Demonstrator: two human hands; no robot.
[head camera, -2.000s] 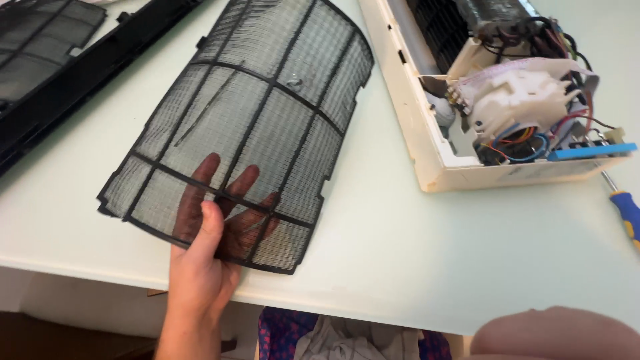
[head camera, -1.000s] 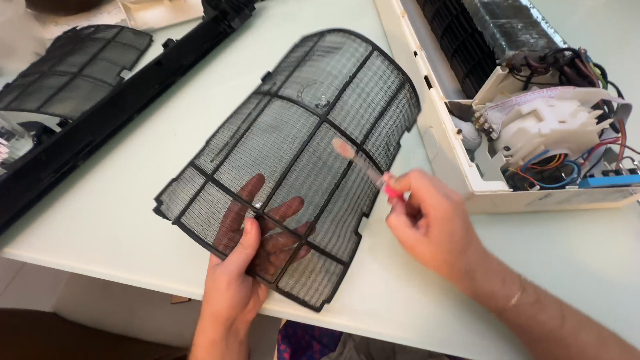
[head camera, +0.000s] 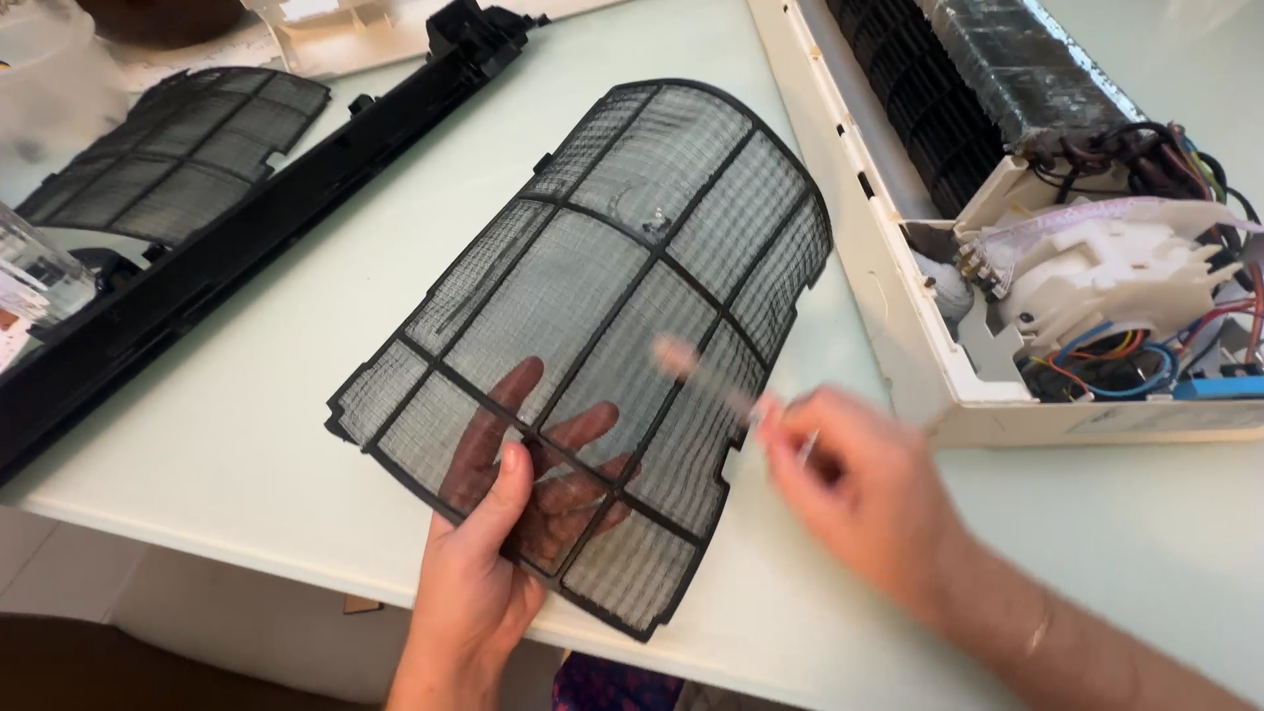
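Note:
A curved mesh air filter (head camera: 612, 326) with a black plastic frame is held up over the table by my left hand (head camera: 523, 494). The thumb lies on the near side of the mesh, and the fingers show through it from behind. A small hole with pale frayed bits is in the upper part of the mesh. Beside the filter's right edge, my right hand (head camera: 839, 474) grips a slim brush (head camera: 716, 380) with a clear and red handle. Its pale tip, blurred, is over the mesh; whether it touches cannot be told.
An opened air conditioner unit (head camera: 913, 346) with a fan, coil and wires lies at the right. A long black plastic part (head camera: 247, 227) crosses the left side, with a second mesh filter (head camera: 188, 148) behind it. A clear container (head camera: 44, 267) and a white plastic cover (head camera: 346, 39) lie beyond.
My right hand has come in from the lower right with the brush, which was not in view two seconds ago. My left hand keeps its hold on the filter. The view has shifted a little.

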